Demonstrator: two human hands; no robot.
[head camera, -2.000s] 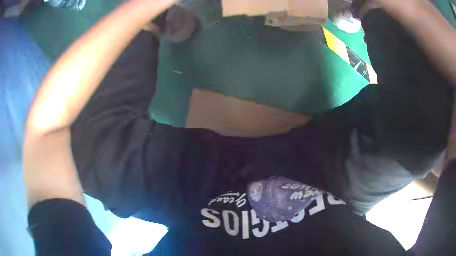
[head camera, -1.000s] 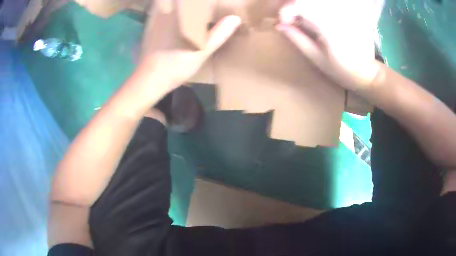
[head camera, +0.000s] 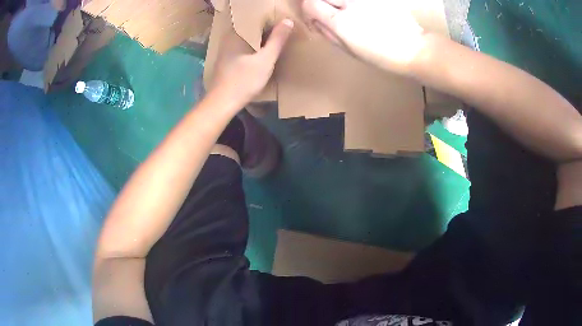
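A brown cardboard box blank (head camera: 357, 83) lies at the top centre, its stepped near edge hanging over the green floor. My left hand (head camera: 246, 67) is at the blank's left part, thumb stretched along a raised flap (head camera: 250, 22); its fingers are partly hidden, so its hold cannot be told. My right hand (head camera: 364, 32) lies over the upper part of the blank, overexposed, with its fingertips near the top edge of the picture. Whether it grips the cardboard cannot be told. More cardboard shows under and beside the blank.
Stacked cardboard (head camera: 150, 25) stands at the upper left. A water bottle (head camera: 105, 93) lies on the green floor. A blue sheet (head camera: 44, 210) hangs at the left. A loose cardboard piece (head camera: 338, 258) lies near my lap. Yellow floor tape (head camera: 448, 155) is at the right.
From two seconds ago, the view has tilted up, showing both hands and the blank. Since one second ago, my right hand has moved left over the blank, and the flap by my left hand remains raised.
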